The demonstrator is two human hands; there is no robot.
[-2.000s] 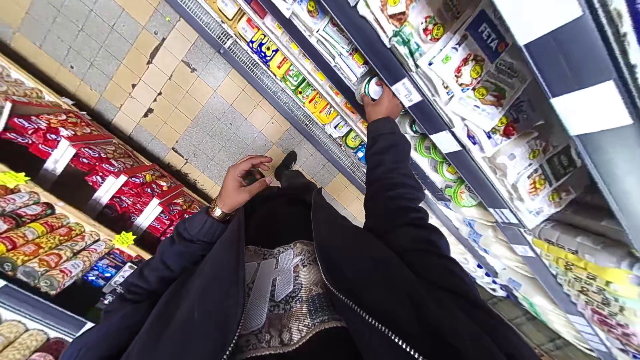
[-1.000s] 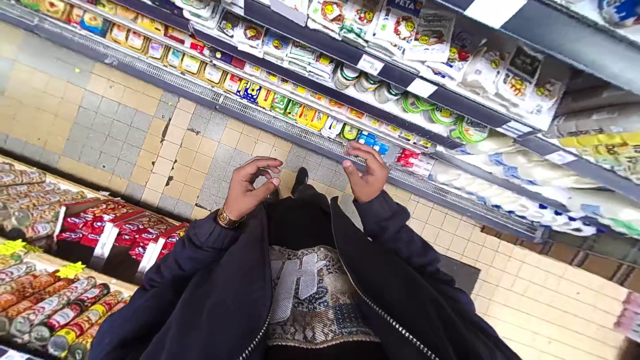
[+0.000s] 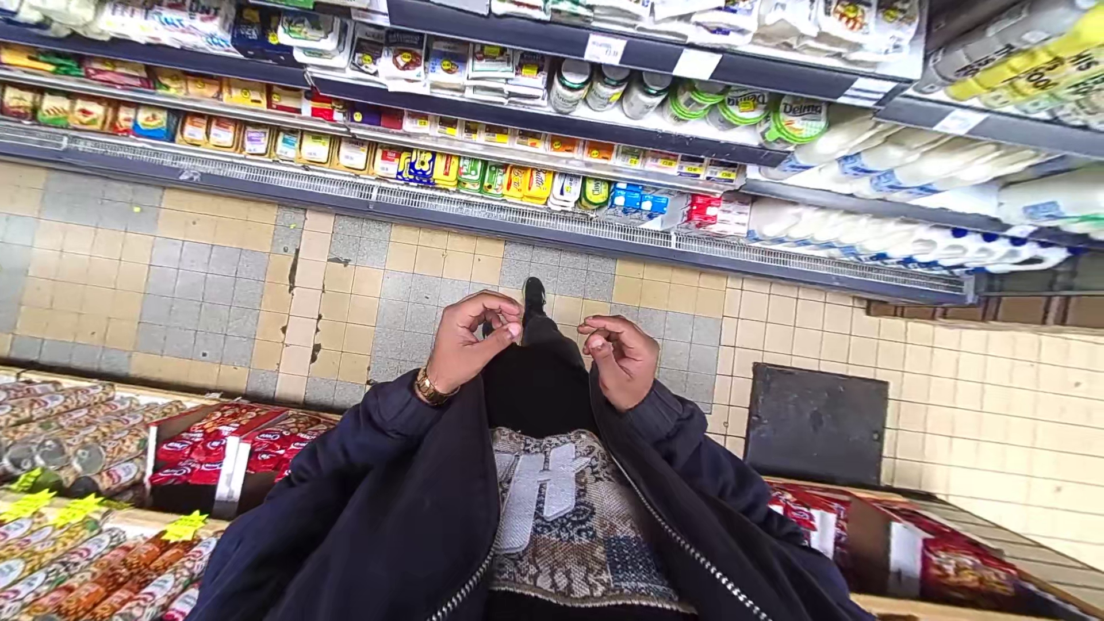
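My left hand (image 3: 473,338), with a gold-coloured watch (image 3: 431,387) at its wrist, is raised over the aisle floor. Its fingers curl towards the thumb, with nothing between them. Level with it, to the right, my right hand (image 3: 621,358) is half curled and holds nothing. A gap separates the two hands, and my black shoe (image 3: 534,296) shows on the floor beyond it. Neither hand touches the refrigerated shelves ahead, where glass jars (image 3: 571,86), green-rimmed tubs (image 3: 794,119) and white plastic bottles (image 3: 897,237) stand in rows.
The front edge of the chiller (image 3: 517,226) runs across the aisle ahead. Behind on the left are tubes of snacks (image 3: 95,448) and boxes of red packets (image 3: 203,444). A dark square plate (image 3: 815,424) lies on the tiled floor at right, near more red packets (image 3: 966,565).
My right hand was at a jar on the shelf two seconds ago; it has let go and come back near my body. My left hand stays raised and empty. The view has turned.
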